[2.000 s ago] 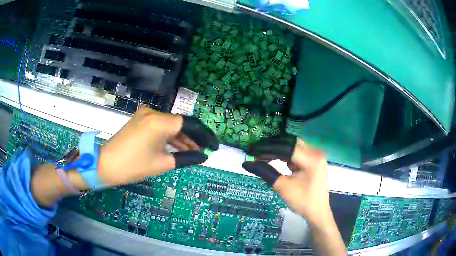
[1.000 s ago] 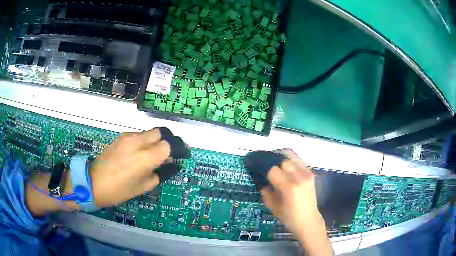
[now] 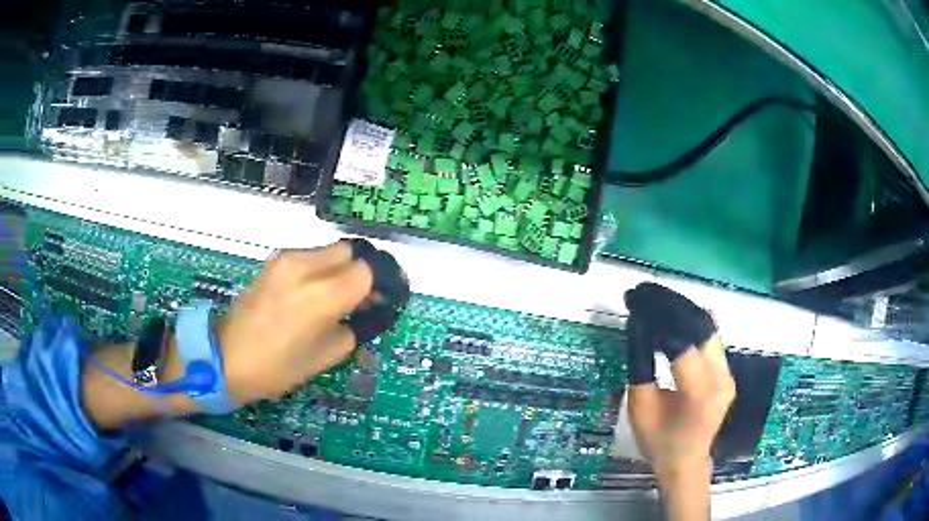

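A long green printed circuit board [image 3: 479,407] lies in the line rails below both hands. My left hand [image 3: 306,315], with black finger cots and a light blue wrist strap, is over the board's upper left part, thumb and fingertips close together; whether a piece is between them cannot be told. My right hand [image 3: 677,377], also with black finger cots, is over the right end of the board, fingers bent; its fingertips hide what may be between them. Green terminal blocks [image 3: 479,122] lie heaped in a black component bin [image 3: 448,242] beyond the rail.
A clear blister tray [image 3: 183,102] with dark parts stands left of the bin. A black cable [image 3: 713,148] lies on the green mat to the right. The pale rail [image 3: 183,209] runs between bin and boards. Another circuit board [image 3: 845,407] lies at the right.
Both hands have come down from the bin's near edge to the board. In the last second my right hand has moved right along the board. The view has shifted slightly.
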